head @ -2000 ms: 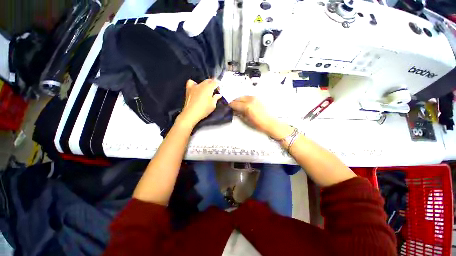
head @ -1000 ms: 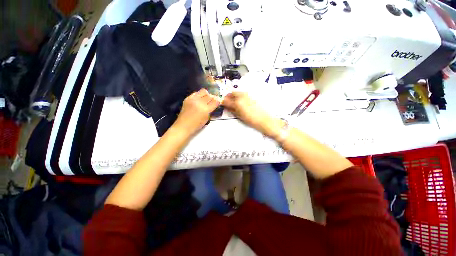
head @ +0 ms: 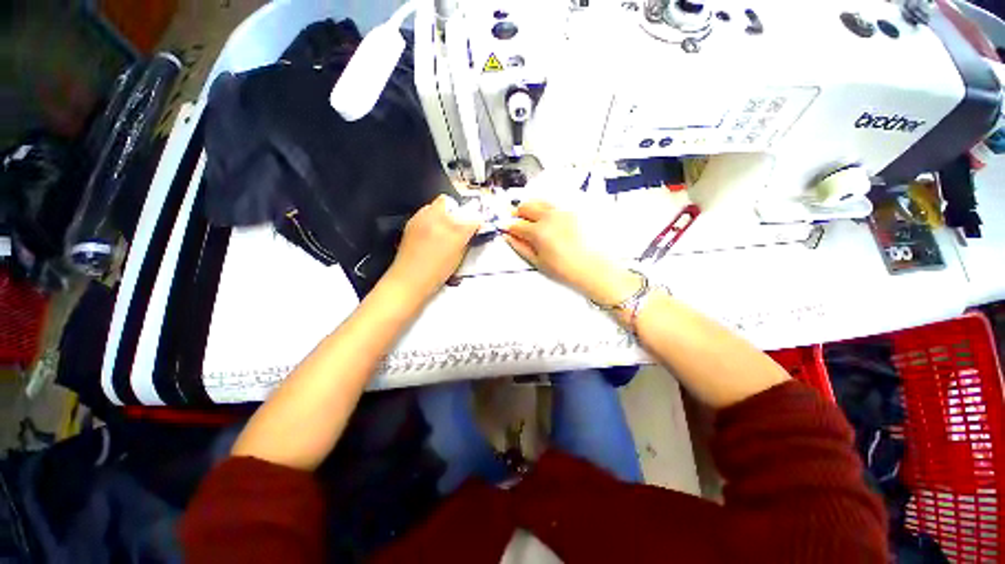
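Observation:
A dark navy garment lies bunched on the white table, left of the needle area of the white sewing machine. My left hand has its fingertips closed on the garment's edge just in front of the presser foot. My right hand pinches the same edge from the right, close to the left fingertips. A small whitish piece shows between the fingertips; what it is cannot be told. The fingers hide most of the edge.
Red thread snips lie right of my right hand. A dark card lies at the table's right end. A red basket with dark cloth stands at the right. Black-and-white bands cross the table's left end. A glossy black roll is far left.
Since the first frame, both hands and the garment edge have moved in towards the needle, and the garment lies further back. The camera view has also shifted. Both hands keep hold of the edge.

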